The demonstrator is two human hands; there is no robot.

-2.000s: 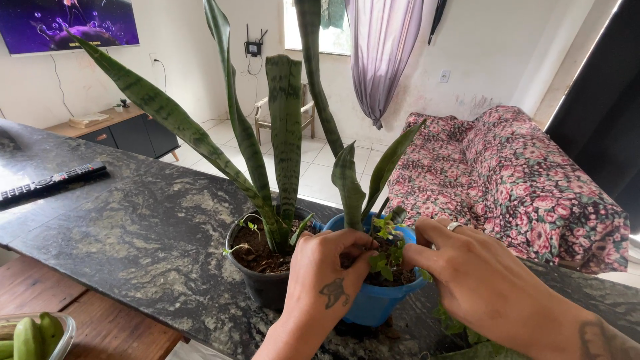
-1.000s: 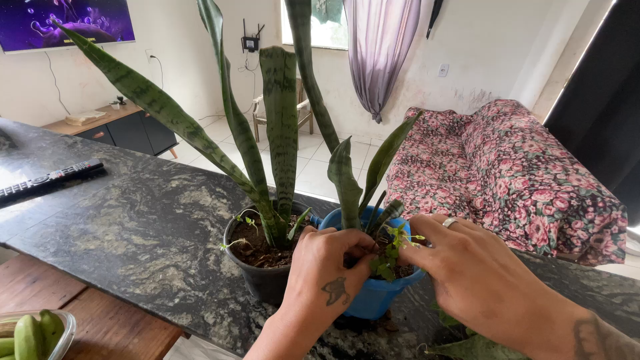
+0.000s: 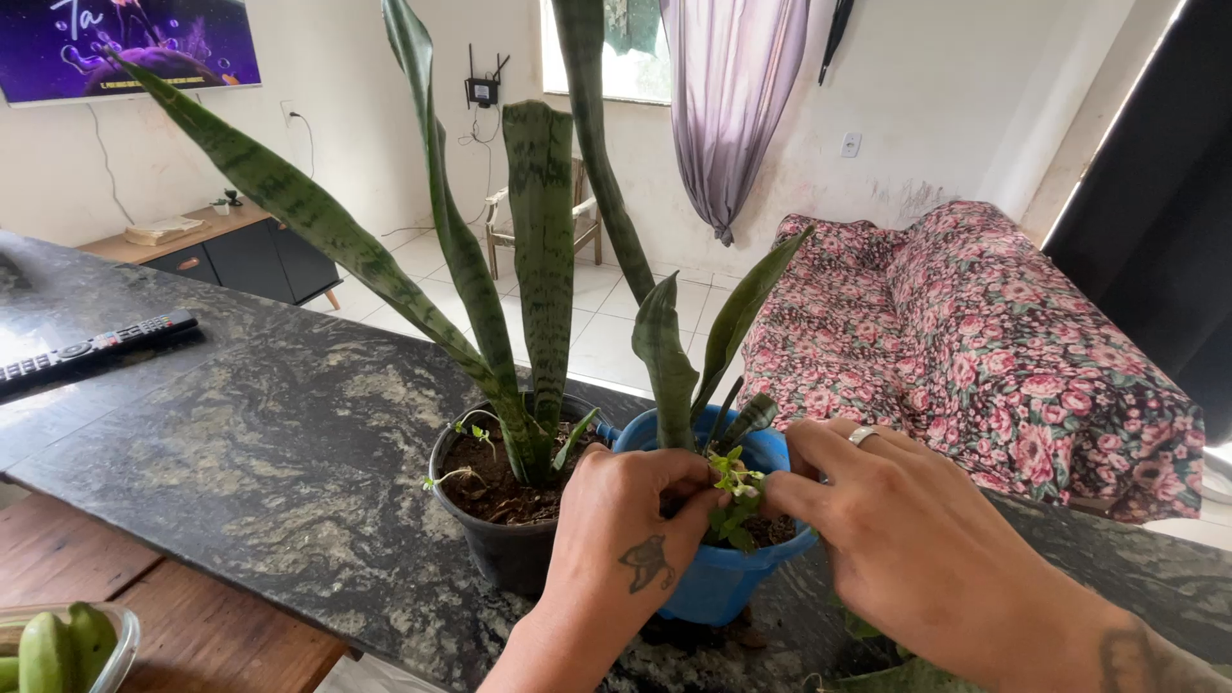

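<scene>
A blue plastic pot (image 3: 717,584) holds a snake plant (image 3: 664,351) and a small leafy green sprig (image 3: 739,481). Over its rim, my left hand (image 3: 630,529) pinches the sprig at its left side between thumb and forefinger. From the right, my right hand (image 3: 866,510), with a ring on one finger, has its fingertips against the sprig's other side; whether they grip it is hidden. Left of the blue pot stands a black pot (image 3: 505,553) of dark soil with a taller snake plant (image 3: 541,260) and several thin pale seedlings (image 3: 462,474).
Both pots stand on a dark stone counter (image 3: 250,452). A remote control (image 3: 96,346) lies at its left. Loose green leaves (image 3: 895,677) lie by my right forearm. A clear bowl of green bananas (image 3: 67,645) sits on a wooden surface (image 3: 212,616) at the lower left.
My hands stay at the sprig in the blue pot, with only small finger movements. The pots have not plainly moved.
</scene>
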